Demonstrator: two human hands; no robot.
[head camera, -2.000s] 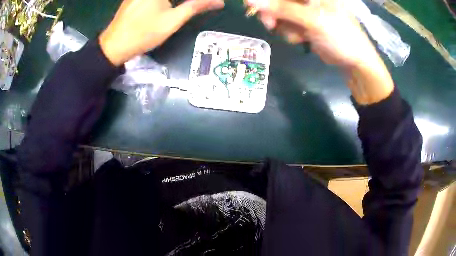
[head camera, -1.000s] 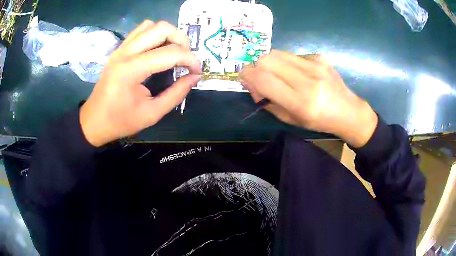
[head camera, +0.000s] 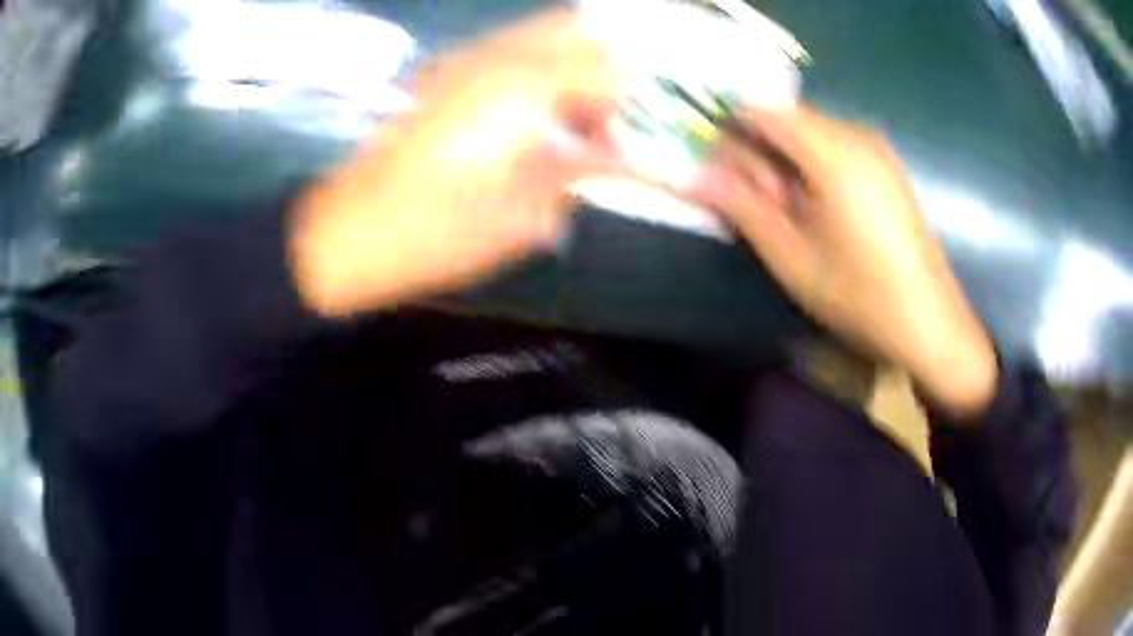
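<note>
The frame is strongly blurred. The white socket housing (head camera: 652, 203) lies at the top centre with its open side up. Green, white and yellow parts show as streaks inside it. My left hand (head camera: 466, 162) is at the housing's left side, with its fingertips over the near left part. My right hand (head camera: 845, 230) is at the right side, with its fingers bent over the near right part. Both sets of fingertips are too blurred to tell what they hold. The brass strip and the dark pointed tool cannot be made out.
The dark green tabletop (head camera: 162, 186) has bright reflections. A blurred whitish thing, likely a plastic bag (head camera: 292, 44), is at the upper left. Another clear bag (head camera: 1062, 68) is at the upper right. A brown cardboard box (head camera: 901, 416) shows below the table edge at the right.
The view has shifted and blurred. The housing appears farther right and tilted. My left hand has moved up and right, and my right hand appears farther right, with both still at the housing.
</note>
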